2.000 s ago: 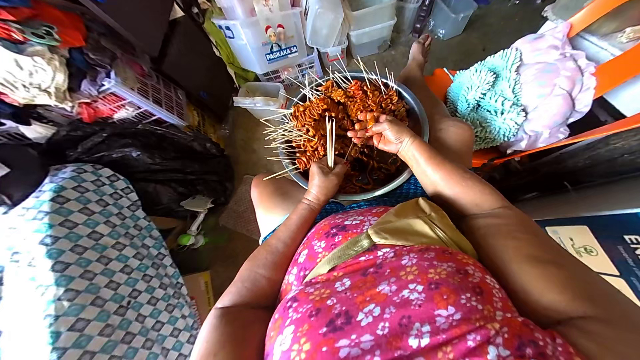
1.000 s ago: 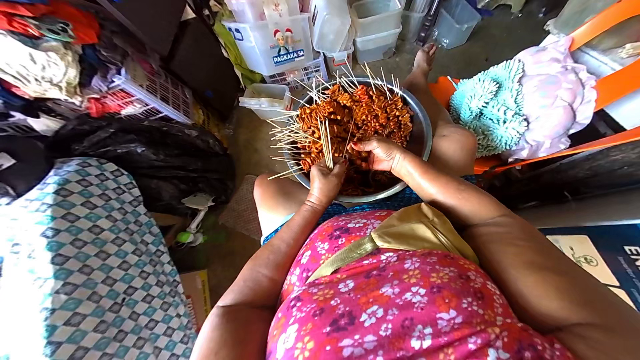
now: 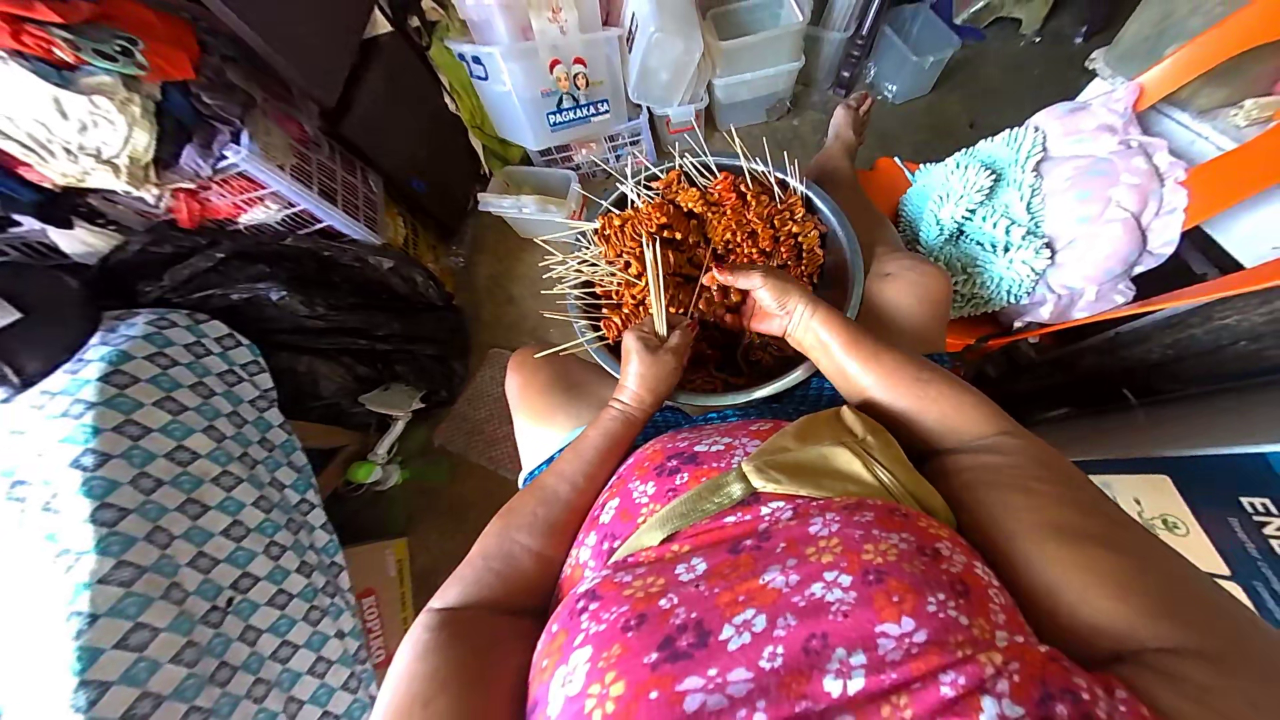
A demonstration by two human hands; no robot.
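Between my legs sits a round metal basin (image 3: 853, 270) holding many skewers of reddish-orange marinated meat (image 3: 765, 235), their bare stick ends pointing out over the left and far rims. My left hand (image 3: 655, 360) is closed around several bare bamboo skewers (image 3: 655, 285) that stand up over the near left part of the basin. One more thin stick slants from that hand toward the fingers of my right hand (image 3: 765, 300). The right fingertips are bent at this stick over the loose, darker meat (image 3: 730, 365); what they pinch is partly hidden.
Clear plastic containers (image 3: 755, 90) stand beyond the basin, with a small tub (image 3: 535, 190) near its far left rim. Left are a black plastic bag (image 3: 300, 310) and a checkered cloth surface (image 3: 200, 480). An orange chair (image 3: 1225, 195) with a pillow (image 3: 1105, 200) is at right.
My right hand, above the meat with fingers pinched two seconds ago, has come down and closer to my left hand. The left hand keeps its hold on the bamboo skewers.
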